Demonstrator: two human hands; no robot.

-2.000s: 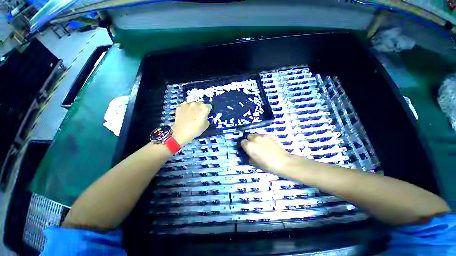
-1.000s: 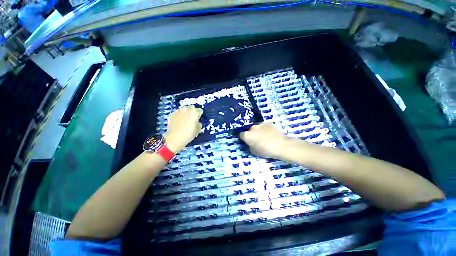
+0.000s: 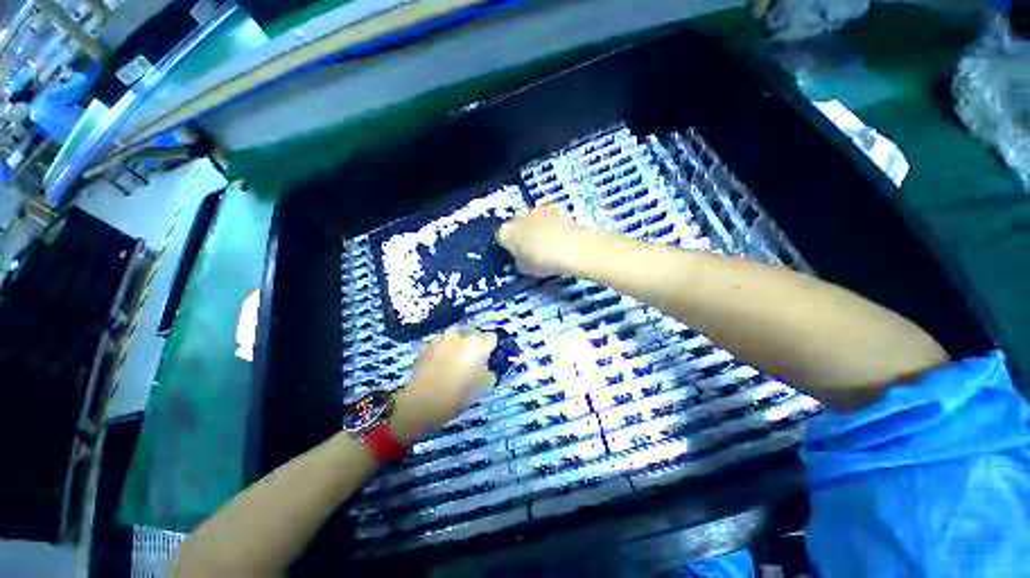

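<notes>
The small black parts tray [image 3: 461, 251] lies tilted on the metal parts in rows [image 3: 565, 390], with small white parts [image 3: 407, 296] heaped along its edges. My right hand [image 3: 540, 239] is over the tray's right edge, fingers closed together; whether it pinches a part is hidden. My left hand [image 3: 454, 370], with a watch on a red strap, is below the tray over the metal rows. A small black piece [image 3: 504, 355] is at its fingertips; its grip is not clear.
The large black tray [image 3: 791, 147] surrounds the rows with deep walls. A white patch [image 3: 867, 141] lies beyond its right wall, and crumpled clear plastic [image 3: 1000, 96] lies at upper right. A raised shelf edge crosses the back. A person in blue is far off at upper left.
My left hand has moved from the small tray's left edge down onto the metal rows. My right hand has moved up from below the tray to its right edge. The view has tilted.
</notes>
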